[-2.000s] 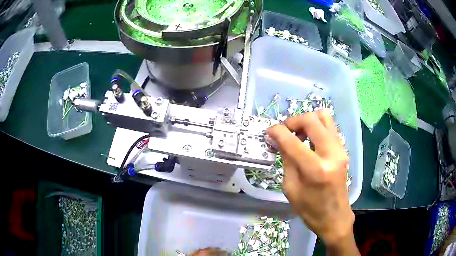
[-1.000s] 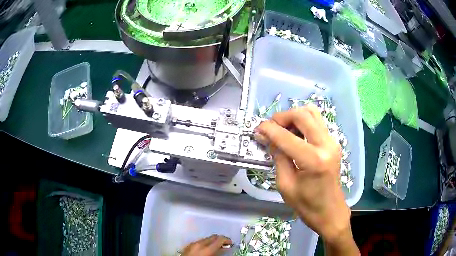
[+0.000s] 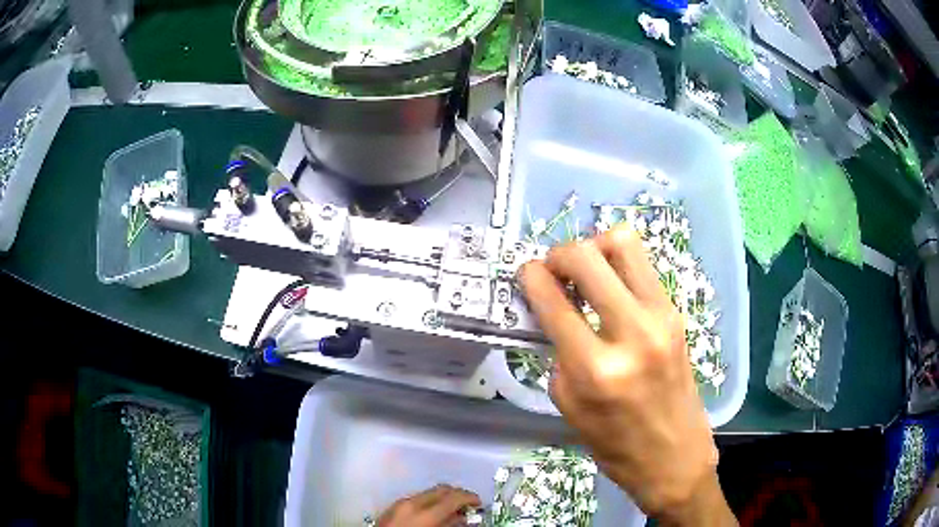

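Observation:
The silver press lies across the middle, with its nest at the right end. My right hand is at the nest, thumb and fingers bent together at its right edge. The fingers hide whatever they may hold there. My left hand is low in the front bin, cut off by the bottom edge. A small white part is at its fingertips, beside the heap of wired connectors. Whether the fingers grip it is unclear.
The rear bin with more connectors lies right of the press. The steel bowl feeder holds green pieces behind it. Small clear boxes stand left and right. Green bags lie at the right. A dark green bin is lower left.
My right hand has moved left along the nest, closer to its middle. My left hand has come up into view in the front bin beside the heap.

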